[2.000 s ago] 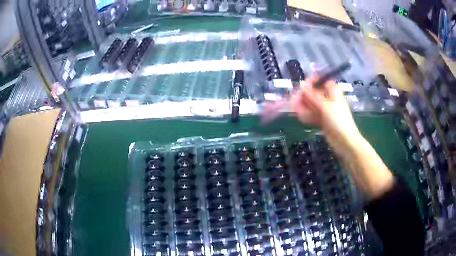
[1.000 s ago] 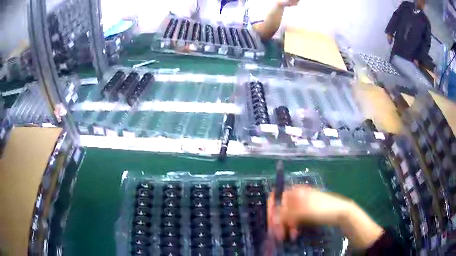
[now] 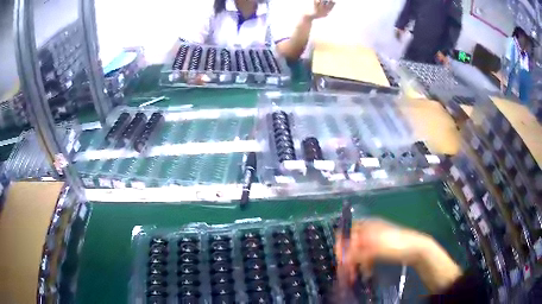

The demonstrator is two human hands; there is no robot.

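Observation:
A clear blister tray [image 3: 138, 261] lies on the green mat, cut off by the bottom edge. Its columns hold rows of round black parts [image 3: 221, 261]. My right hand [image 3: 380, 246] is over the tray's right part and is blurred. It grips a dark stick-shaped tool [image 3: 346, 217] that stands up above the fingers. A pinkish-red blur shows below the fingers; I cannot tell whether it is part of the same tool. The fingertips and the slots under them are partly hidden. My left hand is not in view.
Behind the mat are two clear trays with some black rows, and a black marker pen [image 3: 248, 178] between them. Tray stacks stand left and right, the left under cardboard [image 3: 27, 237]. Metal uprights [image 3: 41, 89] rise at left. A person sits opposite behind a filled tray [image 3: 226, 74]; others stand farther back.
My right hand has come from the back right tray down to the front tray, still holding the dark tool. Since one second ago the view has shifted, showing more of the person opposite.

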